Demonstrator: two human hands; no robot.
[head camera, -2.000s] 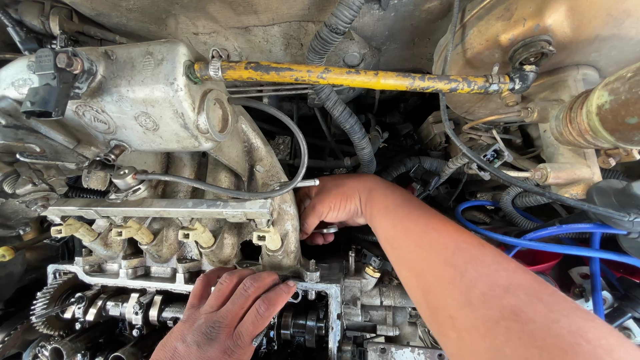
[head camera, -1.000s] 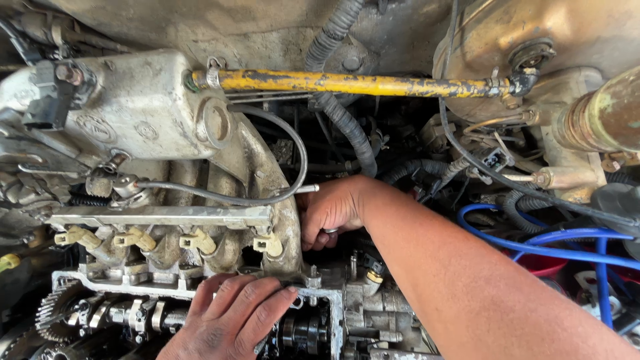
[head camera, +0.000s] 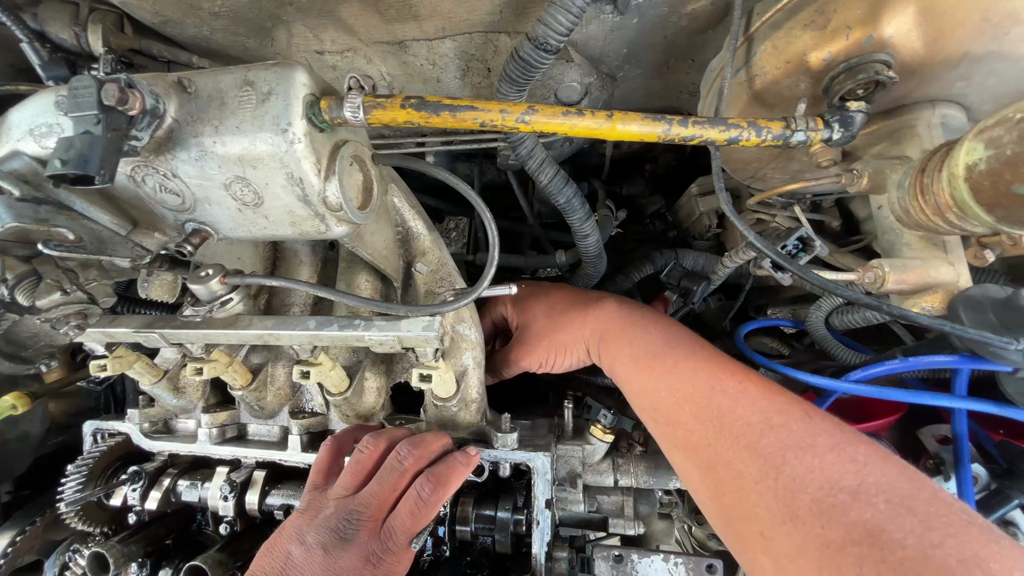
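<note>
My right hand (head camera: 548, 332) reaches behind the right end of the cast intake manifold (head camera: 432, 272); its fingertips are hidden, so what they touch does not show. Back down, my left hand (head camera: 372, 496) rests on the edge of the open cylinder head (head camera: 544, 496), fingers slightly spread. Under and beside it lie the camshaft (head camera: 276, 492) and a toothed gear (head camera: 92, 480). Above my left hand runs the metal fuel rail (head camera: 264, 332), with several fuel injectors (head camera: 320, 372) below it. A thin metal rod end (head camera: 500, 290) sticks out just above my right hand.
A worn yellow hose (head camera: 560, 120) crosses above my right hand. Corrugated conduit (head camera: 564, 192) hangs behind it. Blue hoses (head camera: 896, 368) and a red container (head camera: 868, 412) lie right of my forearm. A thin grey hose (head camera: 480, 208) loops over the manifold.
The fingers of my right hand have gone further behind the manifold's end; a metal piece seen by them two seconds ago is now out of sight. My left hand stays on the head's edge.
</note>
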